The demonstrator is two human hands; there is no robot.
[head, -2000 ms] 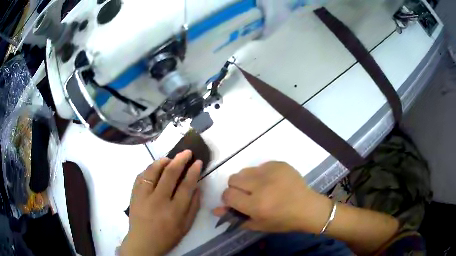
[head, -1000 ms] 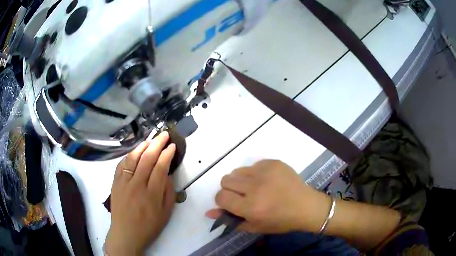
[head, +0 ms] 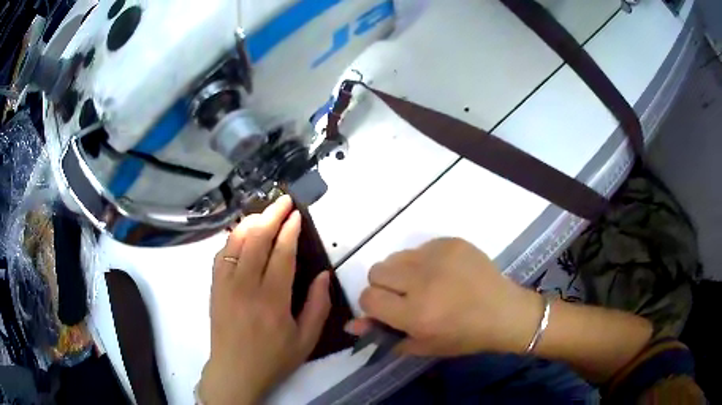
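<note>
A dark brown fabric piece (head: 326,293) lies on the machine bed with its far end at the presser foot area (head: 273,190). My left hand (head: 265,285) lies flat on it, fingertips close to the foot, fingers slightly apart. My right hand (head: 435,300) is curled around black snips (head: 375,342), to the right of the fabric, not touching it. A long dark binding strip (head: 483,150) runs from the small metal guide (head: 344,99) across the bed to the front right edge. The needle itself is hidden under the machine head (head: 182,103).
A tongue-shaped dark piece (head: 136,336) lies at left. Beyond it is a crumpled clear plastic bag (head: 32,237). A grey ruler-marked edge (head: 546,249) borders the table front. Bunched olive-dark fabric (head: 641,245) hangs past it at right.
The dark piece under my left hand now extends back toward the front edge, showing more length. My left hand moved toward the foot, then slightly right. My right hand still holds the snips.
</note>
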